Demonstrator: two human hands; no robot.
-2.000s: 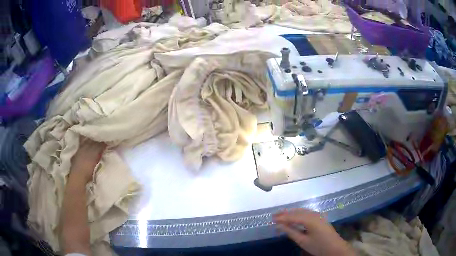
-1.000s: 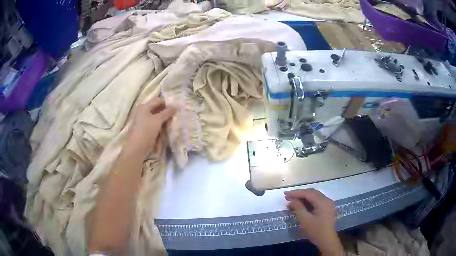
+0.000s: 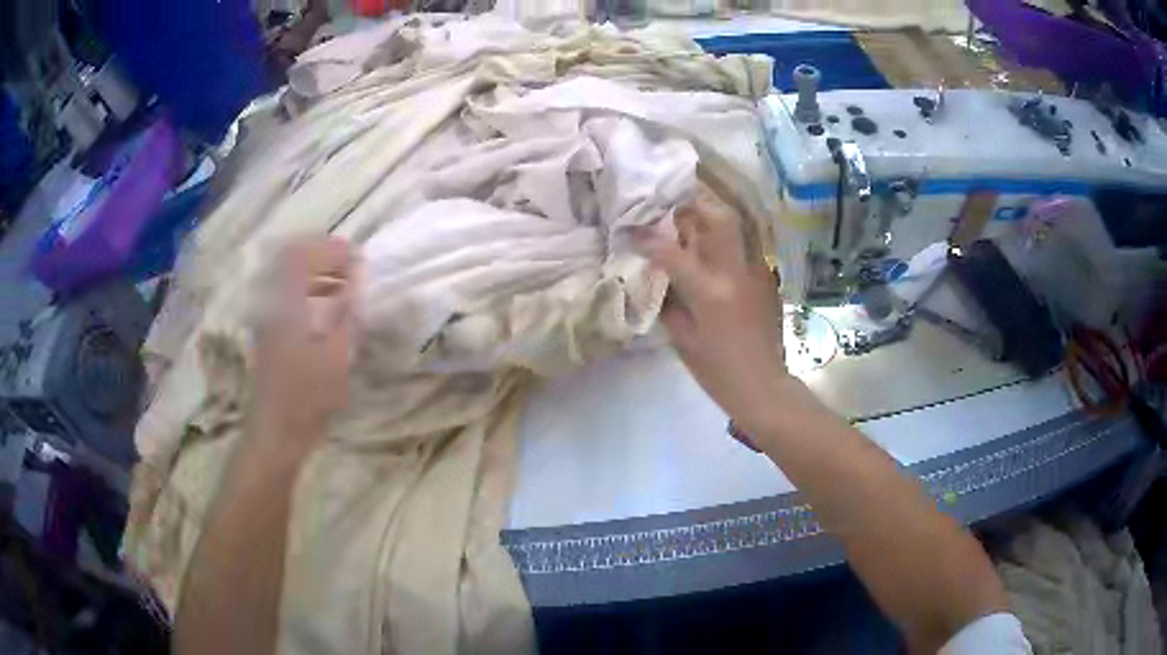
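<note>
The cream garment piece (image 3: 512,275) lies in a large crumpled heap on the white table left of the sewing machine (image 3: 947,166). My right hand (image 3: 717,288) grips a bunched edge of the cloth just left of the needle area. My left hand (image 3: 307,320) is blurred at the left part of the heap, fingers curled; whether it holds cloth cannot be told. The lamp lights the needle area (image 3: 819,335), and no cloth shows under the presser foot.
Scissors (image 3: 1103,369) with orange-red loops lie right of the machine, by a dark block (image 3: 1011,307). A printed ruler strip (image 3: 691,535) runs along the table edge. A purple basket (image 3: 1088,45) stands behind. Another cream bundle (image 3: 1075,582) is below the table at right.
My right hand has moved from the table's front edge up to the cloth and taken hold of it. My left hand has moved left. The gathered part is now folded over and bunched.
</note>
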